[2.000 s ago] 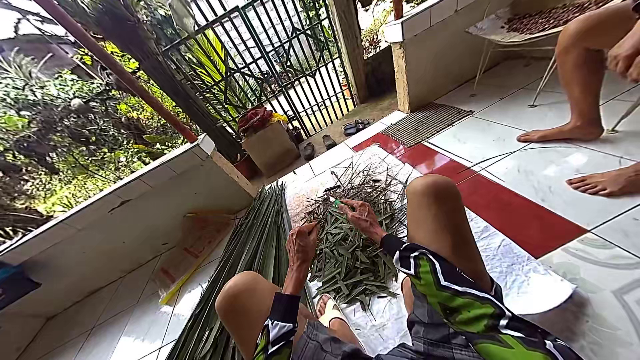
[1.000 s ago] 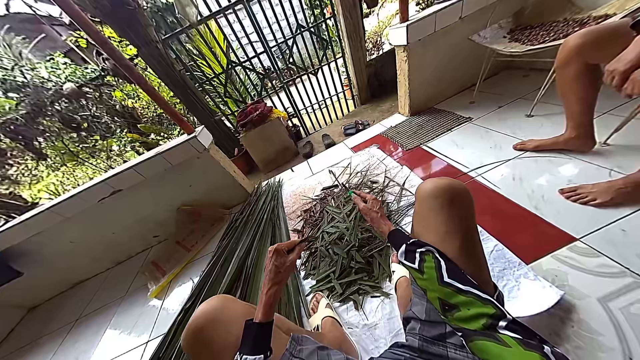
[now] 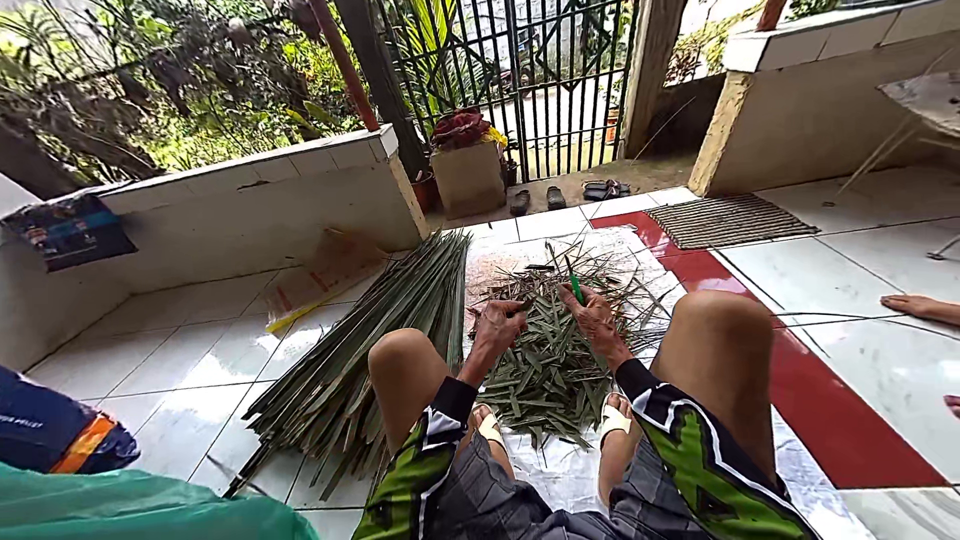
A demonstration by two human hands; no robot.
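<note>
My right hand [image 3: 592, 315] is closed on a small knife with a green handle [image 3: 576, 288], its thin blade pointing up and away. Level with it on the left, my left hand [image 3: 501, 327] has its fingers pinched on what looks like a dark piece of leaf; the piece is too small to tell surely. Beneath both hands a pile of cut green leaf pieces [image 3: 547, 375] lies on a white sheet [image 3: 517, 454] between my feet, with thin brown strips at its far side. Long green palm leaf strips [image 3: 375, 337] lie in a bundle left of the sheet.
A clear plastic bag with a yellow edge [image 3: 315, 281] lies by the low wall [image 3: 262, 214]. Green plastic [image 3: 142, 506] and a dark blue sack [image 3: 52, 427] are at the lower left. Ahead are a ribbed mat [image 3: 731, 221], footwear and a metal gate [image 3: 525, 90]. Another person's foot [image 3: 922, 306] shows at right.
My two hands are nearer each other than one second ago, when the left was lower and farther left. The view has turned left, leaving most of the other person outside it.
</note>
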